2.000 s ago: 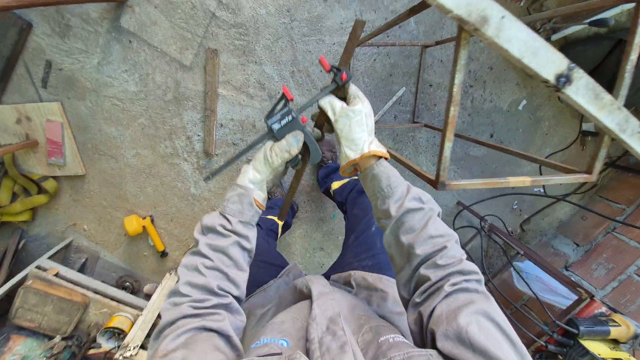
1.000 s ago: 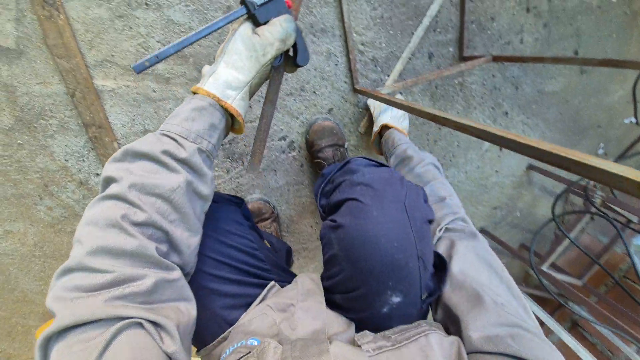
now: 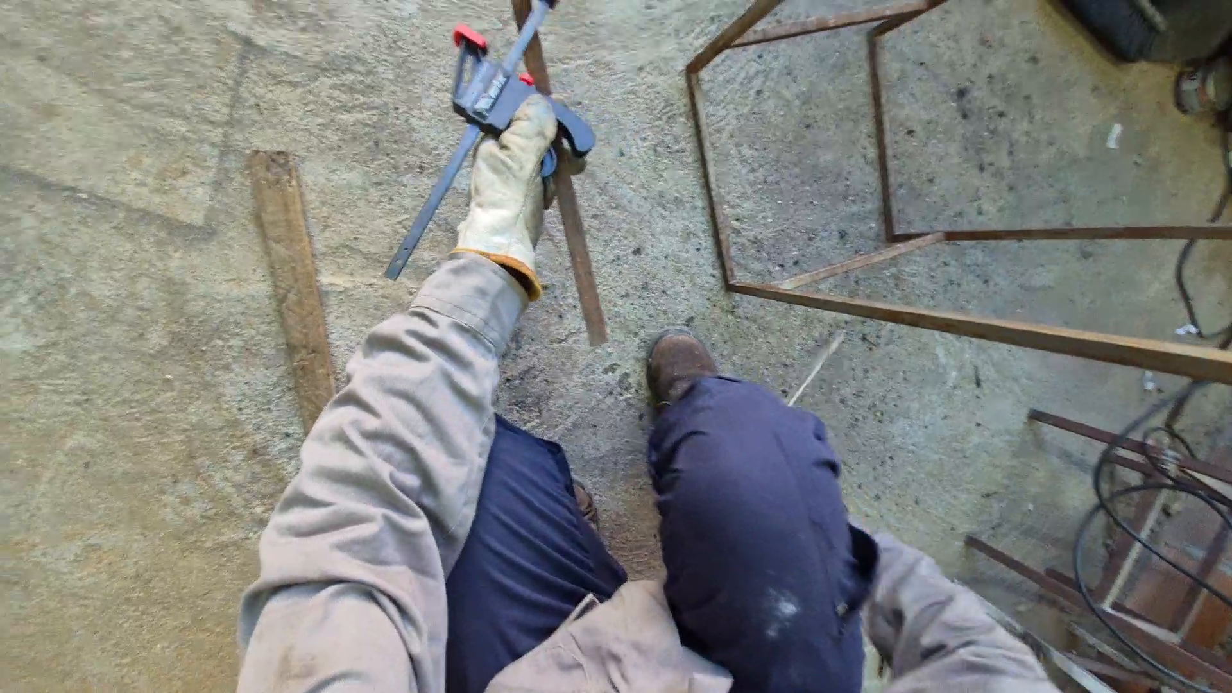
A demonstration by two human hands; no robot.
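Observation:
My left hand [image 3: 510, 188], in a pale leather work glove with an orange cuff, grips a bar clamp [image 3: 496, 96] with a dark body, red tips and a long metal bar. A narrow rusty steel bar [image 3: 580, 250] passes behind the same glove, its lower end free above the floor; the glove seems closed on it too. My right hand is out of sight; only the right sleeve shows at the bottom right, beside my raised knee.
A rusty metal frame [image 3: 866, 310] stands at the right. A wooden strip [image 3: 292, 279] lies on the concrete at the left. A thin pale rod [image 3: 815, 370] lies near my boot [image 3: 677, 364]. Black cable [image 3: 1092, 539] loops over metal bars [image 3: 1020, 568] at the lower right.
Two seconds ago both gloves were at the clamp and bar. The right hand then reached down to the floor by the frame, and now it has left the view. The left still holds the clamp.

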